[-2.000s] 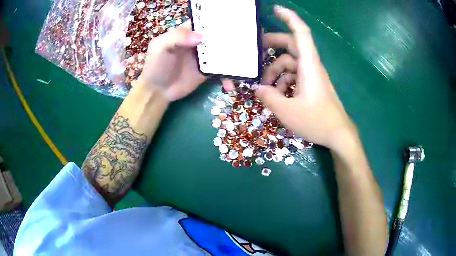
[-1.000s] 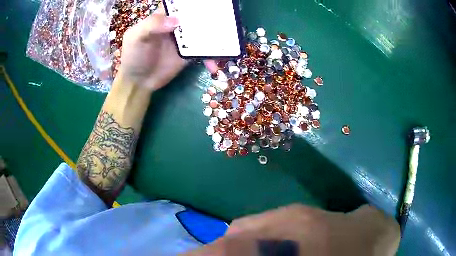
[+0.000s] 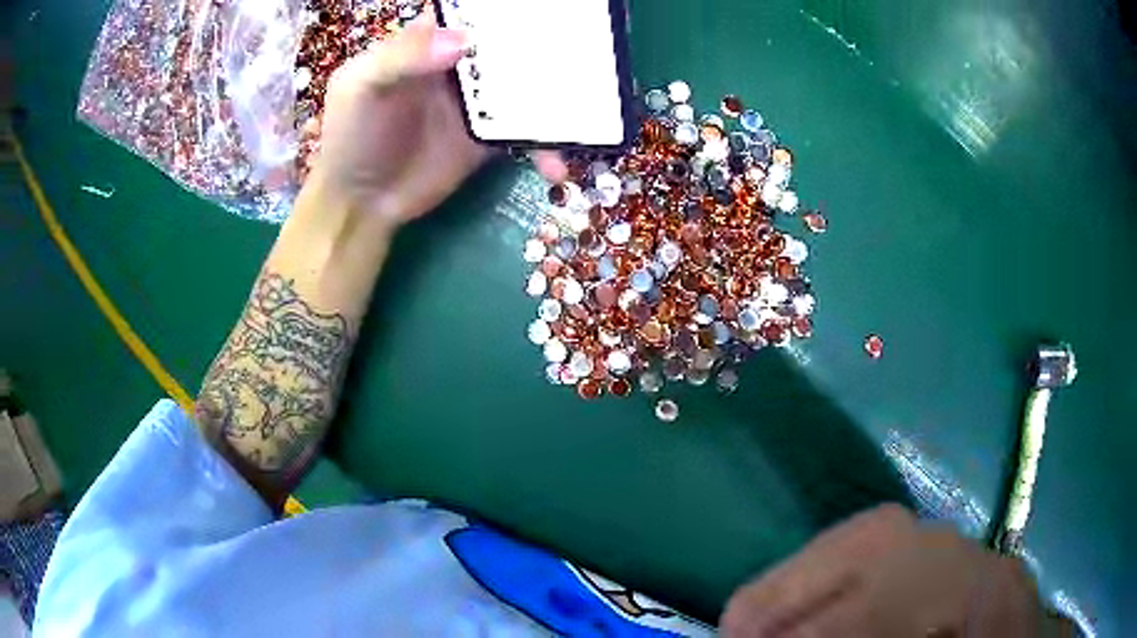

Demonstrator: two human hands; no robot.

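Observation:
My left hand [image 3: 405, 119] holds a smartphone [image 3: 539, 75] with a lit white screen; the top of the phone is cut off by the frame's edge. A loose pile of small round discs [image 3: 680, 249], copper-orange and silver-white, lies on the green work surface [image 3: 499, 436] below and right of the phone. My right hand [image 3: 885, 580] is at the bottom right, blurred and cut off by the frame's edge. Its fingers look curled, and whether it holds anything cannot be told.
A clear plastic bag [image 3: 200, 106] full of the same discs lies at the upper left, partly behind my left hand. A hammer [image 3: 1030, 449] lies at the right, its grip end near my right hand. A yellow line [image 3: 100, 305] runs down the left.
My right hand has moved from beside the phone, over the pile, down to the bottom right. The pile is uncovered. My left hand still holds the phone, now a little higher in view.

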